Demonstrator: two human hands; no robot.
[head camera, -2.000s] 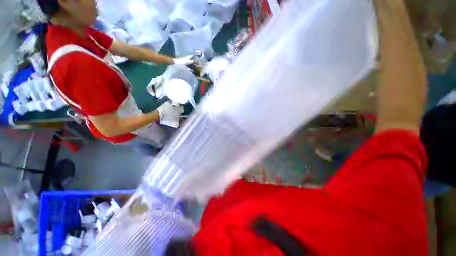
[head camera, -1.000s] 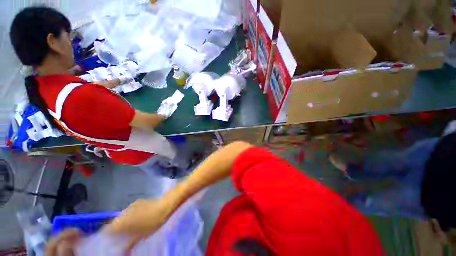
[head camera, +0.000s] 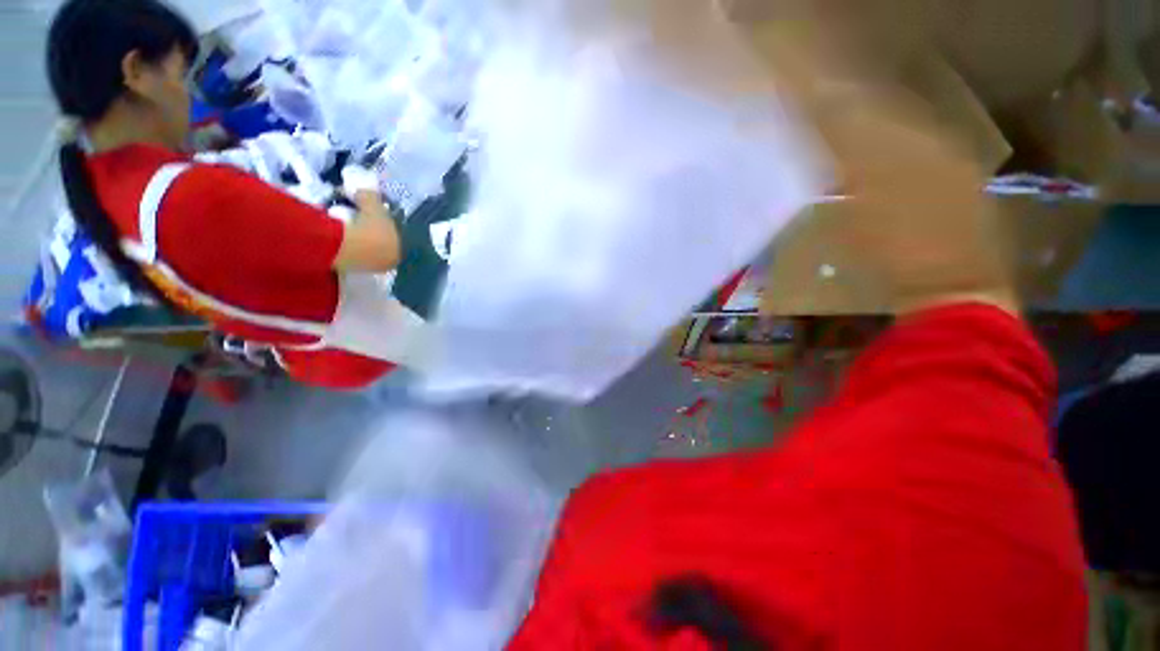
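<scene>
A large whitish translucent air-column bag fills the centre, blurred. My right hand is at its upper end near the top edge. The hand is smeared by motion, but the bag hangs from it, so it appears to grip the bag. My red right sleeve comes in from the lower right. More whitish film shows at the bottom centre; whether it is the same bag I cannot tell. My left hand is not in view.
A co-worker in a red shirt stands at the green bench, left. A blue crate with white units is on the floor, lower left. White bags pile on the bench. Brown box sides are at right; a dark head-like shape is right.
My right hand has swung from the lower left to the upper centre, raising the bag across the view. The bag now covers the white units on the bench. The co-worker's hand has moved up.
</scene>
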